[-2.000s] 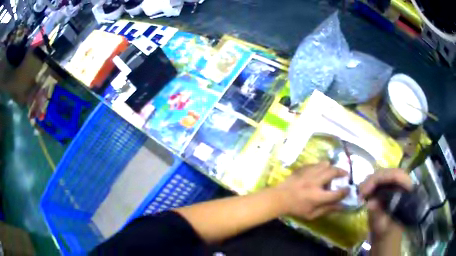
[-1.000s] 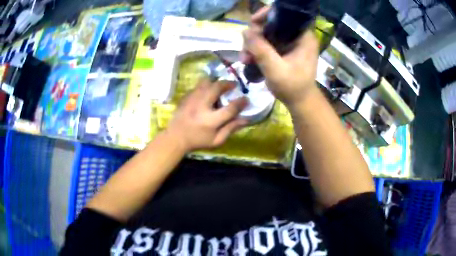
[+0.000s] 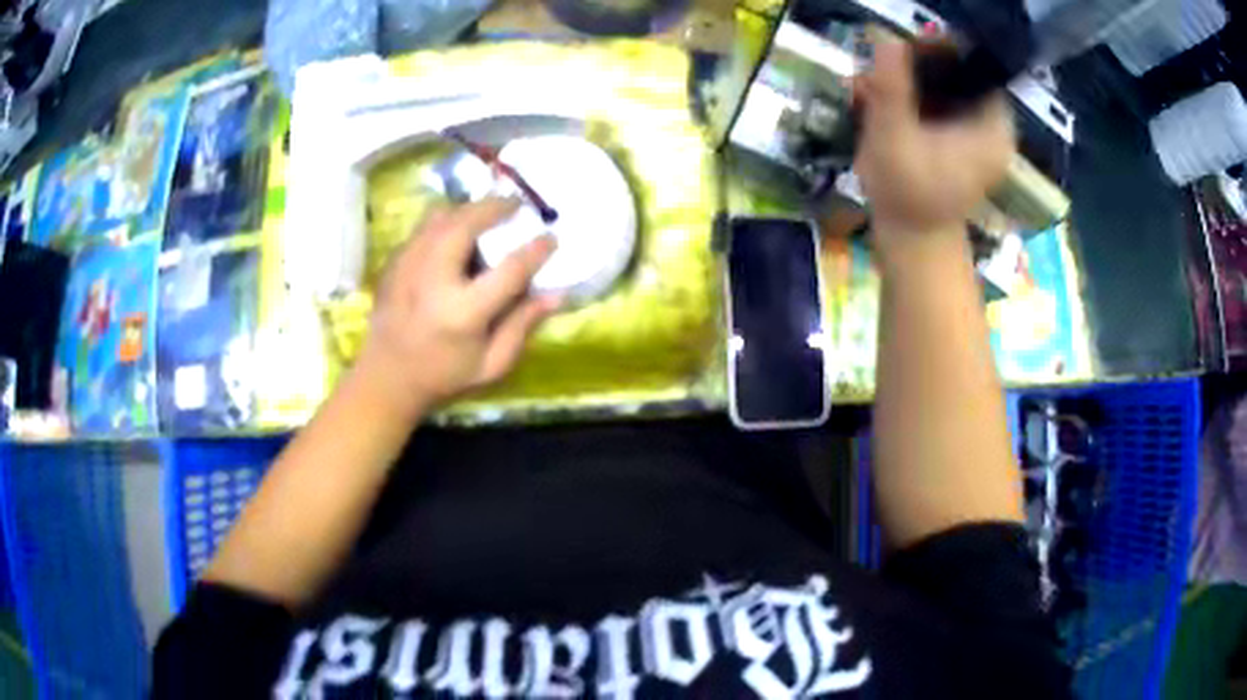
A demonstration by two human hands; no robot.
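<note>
The white housing [image 3: 324,205] lies on the yellow padded cushion [image 3: 670,246], its frame curving around a hollow. The round white cover [image 3: 595,205] sits at its round end, with dark red and black lead wires [image 3: 517,178] running to its centre. My left hand [image 3: 451,294] rests at the left side of the cover, fingers bent over its edge; whether it grips anything is unclear. My right hand [image 3: 937,144] is raised to the right, away from the housing, and holds the dark electric screwdriver [image 3: 978,62], which is blurred.
A smartphone [image 3: 777,321] lies right of the cushion. Metal fixtures [image 3: 807,103] stand behind it, partly behind my right hand. Clear plastic bags [image 3: 322,34] lie at the back left. Printed sheets [image 3: 103,301] cover the left bench. Blue crates [image 3: 1128,533] stand below the bench edge.
My right hand has lifted the screwdriver from the cover and moved it right, uncovering the smartphone. My left hand stays by the cover. The camera view has shifted.
</note>
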